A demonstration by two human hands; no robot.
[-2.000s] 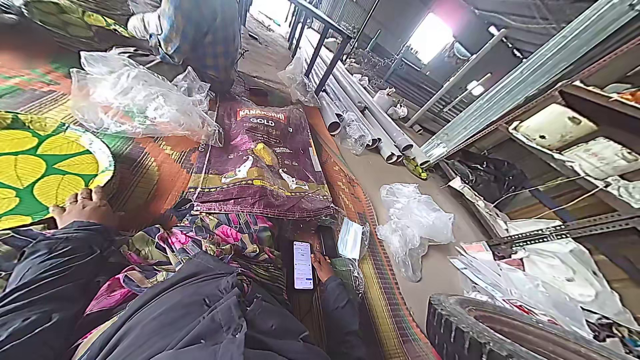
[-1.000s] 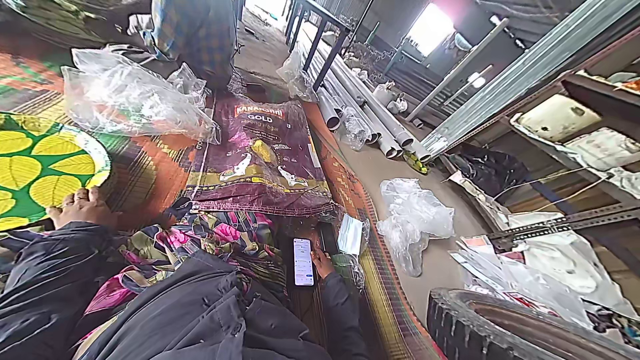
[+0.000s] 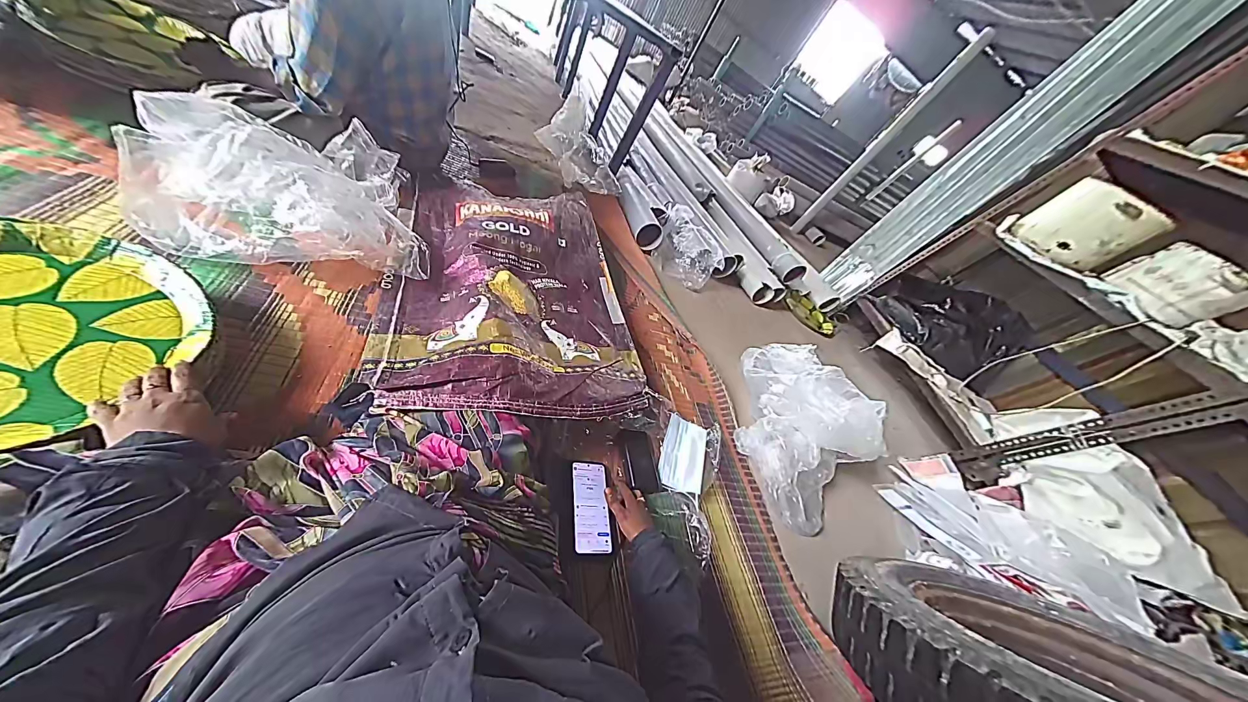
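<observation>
My left hand (image 3: 161,405) rests palm down, fingers spread, at the lower right rim of a round green tray with yellow leaf shapes (image 3: 88,336). At the right edge of a lit smartphone (image 3: 591,509) is my right hand (image 3: 627,505); whether it grips the phone cannot be told. A dark object, perhaps a second phone (image 3: 639,460), and a pale blue face mask (image 3: 682,453) lie just beyond that hand. In front of my lap a maroon printed woven sack (image 3: 507,302) lies flat on the patterned mat, with a clear plastic bag (image 3: 253,185) over its left edge.
Another person in checked cloth (image 3: 375,78) is at the top left. Grey pipes (image 3: 702,195) lie on the floor ahead, near a dark metal table frame (image 3: 629,34). To the right are a crumpled plastic bag (image 3: 809,419), a tyre (image 3: 877,624) and a shelf rack holding white containers (image 3: 1087,224).
</observation>
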